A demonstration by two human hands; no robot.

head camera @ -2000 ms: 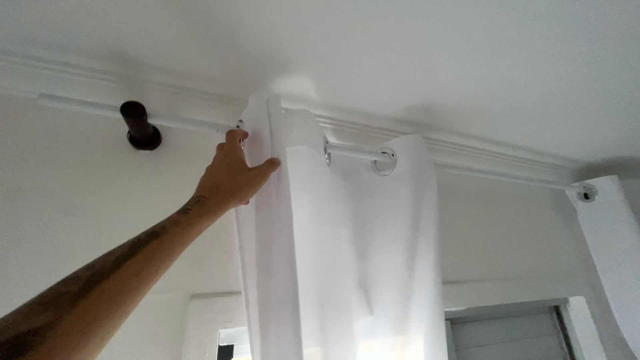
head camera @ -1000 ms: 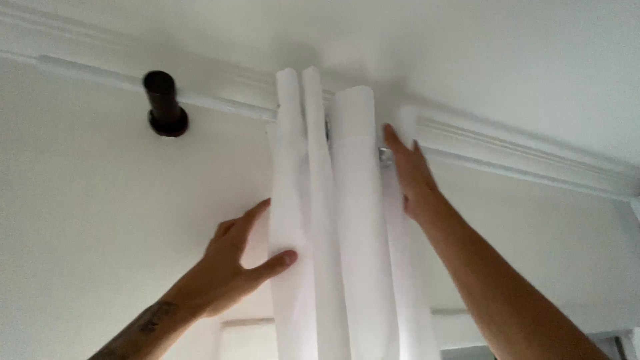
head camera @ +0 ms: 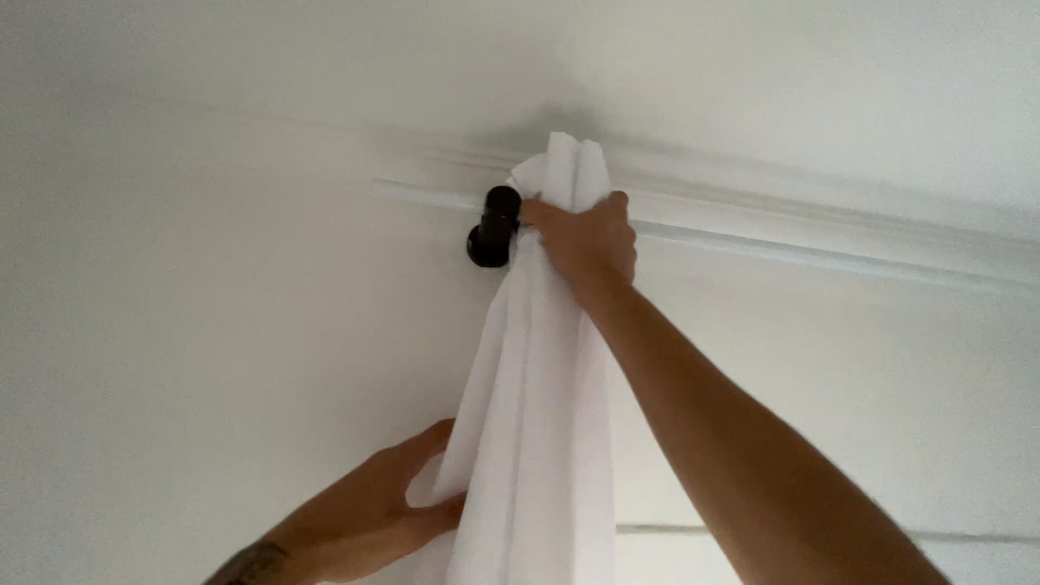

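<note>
A white curtain [head camera: 540, 390] hangs gathered in tight folds from a white curtain rod [head camera: 780, 252]. My right hand [head camera: 589, 240] is closed around the bunched folds near the top, at the height of the rod. Just left of it, a dark round rod bracket [head camera: 494, 227] sticks out from the wall, touching or nearly touching the cloth. Lower down, my left hand [head camera: 414, 487] holds the curtain's left edge between thumb and fingers; some fingertips are hidden by the cloth. The grommets are hidden in the folds.
The rod's free end [head camera: 386, 188] reaches left past the bracket. Ceiling molding [head camera: 812, 207] runs just above the rod. Low on the right, the top edge of a white frame [head camera: 666, 529] shows behind my right forearm.
The curtain has been bunched and slid left along the rod, up to the dark bracket. My right hand has moved from the curtain's right side to a grip around its top. The view has shifted.
</note>
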